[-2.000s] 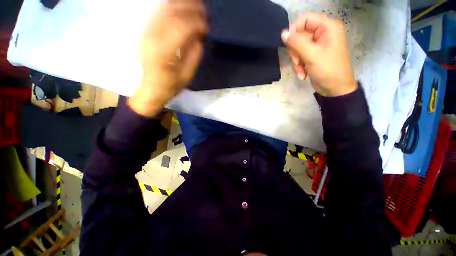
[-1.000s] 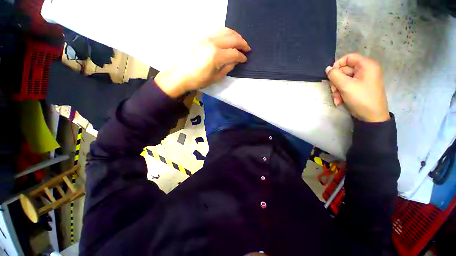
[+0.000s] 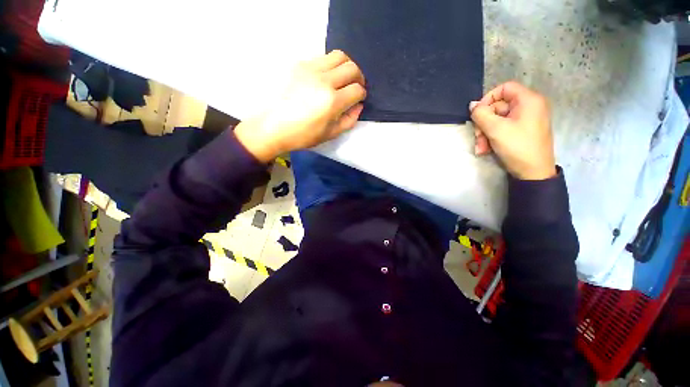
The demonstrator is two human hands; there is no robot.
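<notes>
A long black cut panel (image 3: pixel 412 57) lies flat on the white table cover (image 3: pixel 174 45), its straight near edge close to the table's front edge and its far end cut off by the top of the picture. My left hand (image 3: pixel 314 106) is at the panel's left side near the lower corner, fingers bent onto the edge. My right hand (image 3: pixel 514 125) pinches the lower right corner between thumb and forefinger. Whether the left fingertips grip the cloth or only rest on it is partly hidden by the hand.
Black panels (image 3: pixel 113 155) drape over a cardboard box left of the table. A red crate (image 3: pixel 620 325) stands at lower right, another (image 3: pixel 26 121) at far left. A blue tray (image 3: pixel 666 249) with dark looped handles is at the right. A wooden stool (image 3: pixel 57 317) stands lower left.
The panel was partly folded with both hands blurred or off its near edge; now it lies flat with its near edge straight and my hands at its lower corners. The view has shifted.
</notes>
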